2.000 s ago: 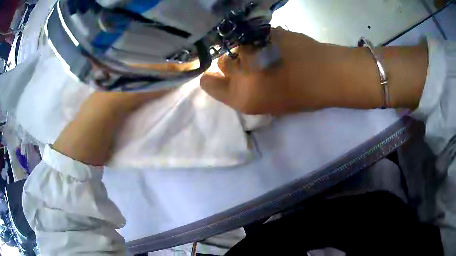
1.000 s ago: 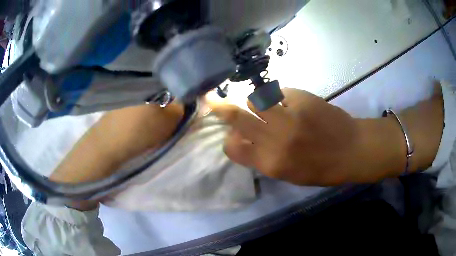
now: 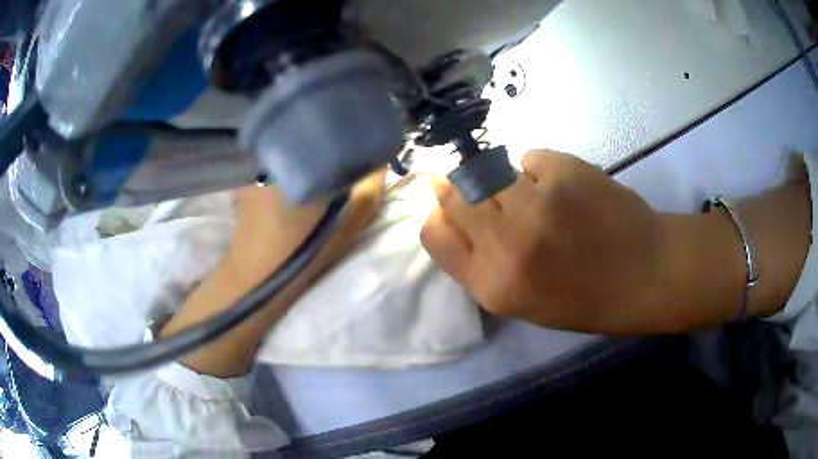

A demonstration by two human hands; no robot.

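Observation:
A white cloth piece [image 3: 386,314] lies under the lit needle area, its lower part flat on the table in front of the machine. My right hand [image 3: 547,242] is bent over the cloth's right side beside the small grey knob, fingertips curled down and partly hidden. My left hand [image 3: 296,224] lies on the cloth at the left, its fingers hidden behind the large grey knob and the dark curved tube. The needle and presser foot are hidden by the machine parts.
The sewing machine head [image 3: 179,90] with a blue stripe fills the upper left. Its large grey knob [image 3: 327,125] and small grey knob [image 3: 484,175] hang close above the hands. The white machine bed [image 3: 628,72] extends right. A grey edge band [image 3: 466,394] curves along the front.
The view has moved closer to the machine knobs since the oldest frame. Since one second ago my left hand and sleeve have shifted right towards my right hand, and more white cloth shows at the left.

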